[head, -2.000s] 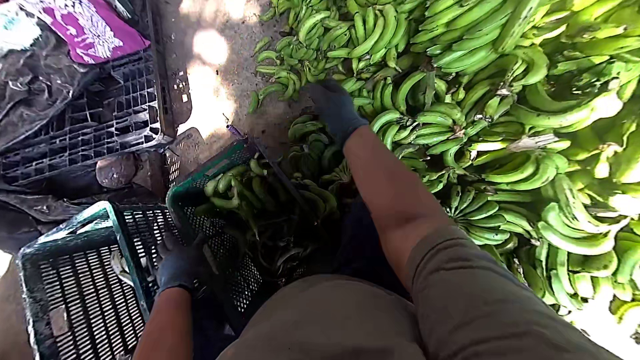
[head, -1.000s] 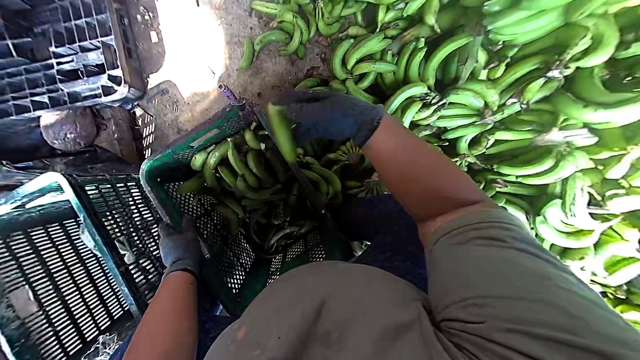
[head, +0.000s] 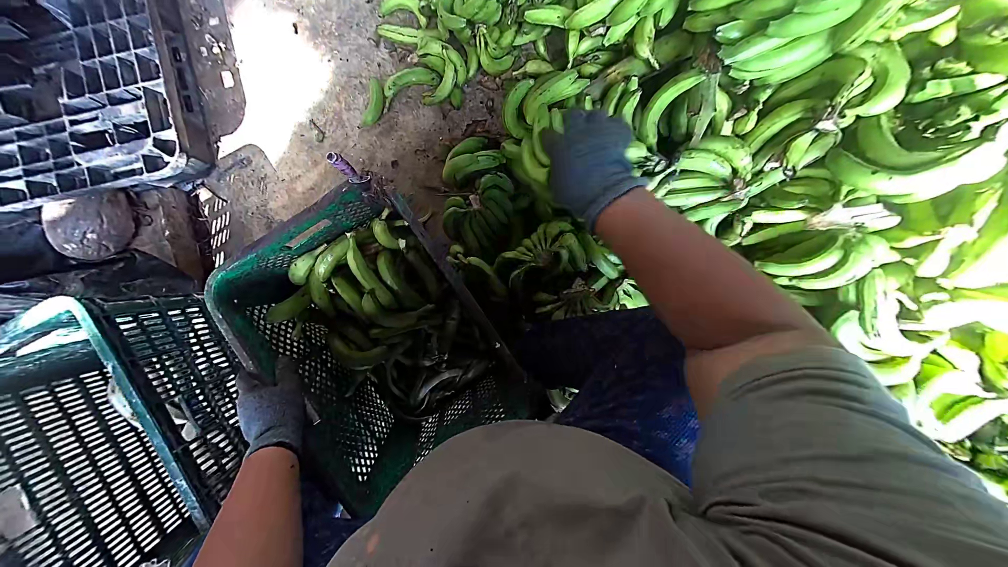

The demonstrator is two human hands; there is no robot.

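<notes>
My right hand [head: 591, 161], in a dark grey glove, lies over green bananas [head: 535, 157] at the near left edge of a big heap; its fingertips are partly hidden, so its hold on them is unclear. My left hand [head: 270, 402], gloved too, is closed on the left rim of a green plastic crate [head: 236, 287] in front of my body. Inside that crate lie bunches of green bananas [head: 362, 276], with darker pieces lower down. More small bunches [head: 480, 213] rest on the ground just right of the crate.
A second green plastic crate [head: 126, 394] stands at the left. Behind it are a black plastic pallet [head: 87, 94] and a rounded stone-like object [head: 89, 224]. The banana heap [head: 787, 173] fills the right side. Concrete floor [head: 346, 102] shows between pallet and heap.
One second ago my right hand was above the crate with a green banana at its fingers; it has moved right to the heap. My left hand stays at the crate's left side.
</notes>
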